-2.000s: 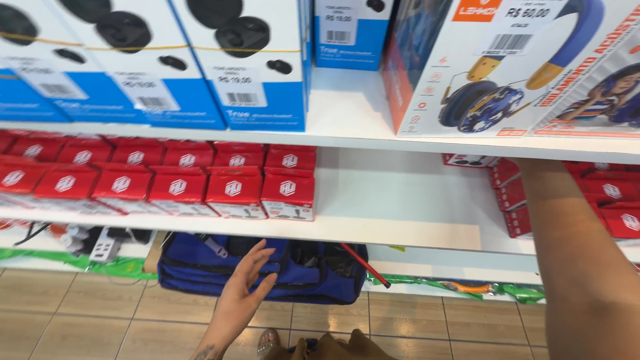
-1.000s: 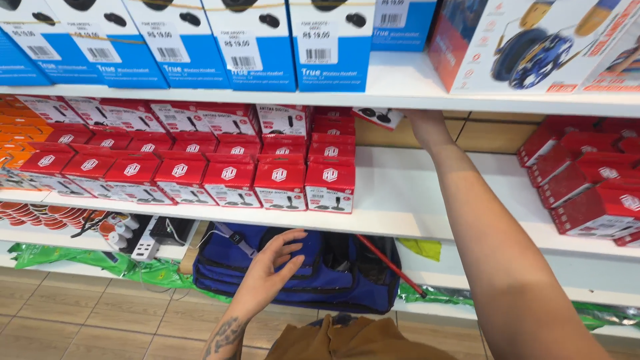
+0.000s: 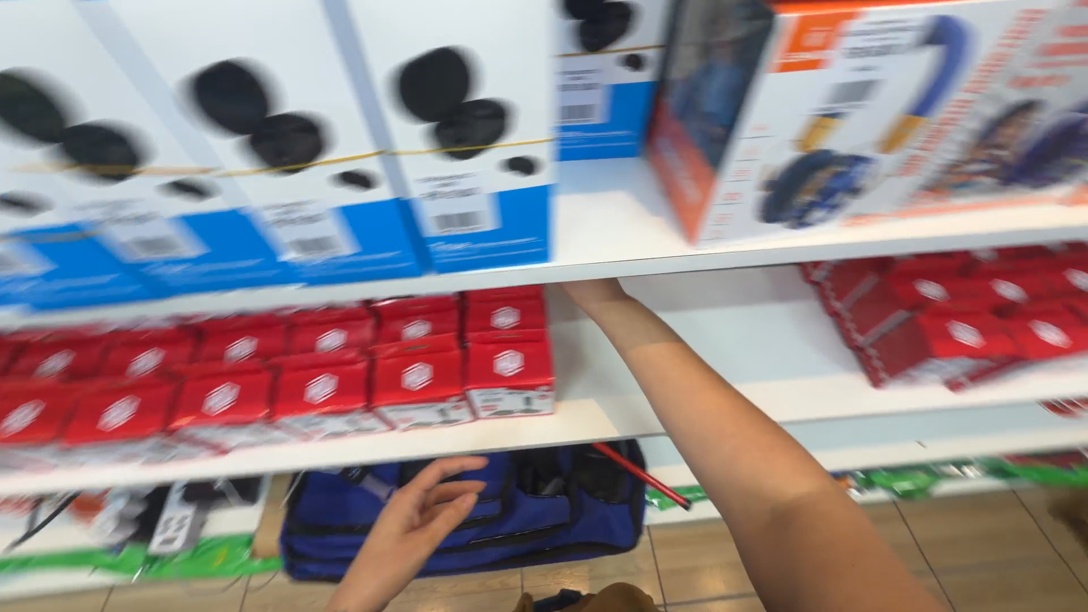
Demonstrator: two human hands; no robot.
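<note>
My right hand (image 3: 595,291) reaches under the upper shelf (image 3: 608,200), just right of several rows of small red boxes (image 3: 507,374). Its fingers are hidden by the shelf edge, so whether it holds anything does not show. My left hand (image 3: 425,514) is empty, fingers apart and slightly curled, in front of a blue fabric bag (image 3: 544,518) with black trim. The bag lies on the bottom shelf, and a red rod (image 3: 642,476) sticks out of it.
Boxed headphones in white and blue (image 3: 484,212) and a white and orange headphone box (image 3: 790,161) stand above. More red boxes (image 3: 960,331) are at right on the middle shelf (image 3: 731,365). A green plastic strip (image 3: 204,554) runs along the bottom shelf.
One second ago my right hand was at a small box with a red edge; that box is now out of sight. The view has shifted. My left hand stays in front of the blue bag.
</note>
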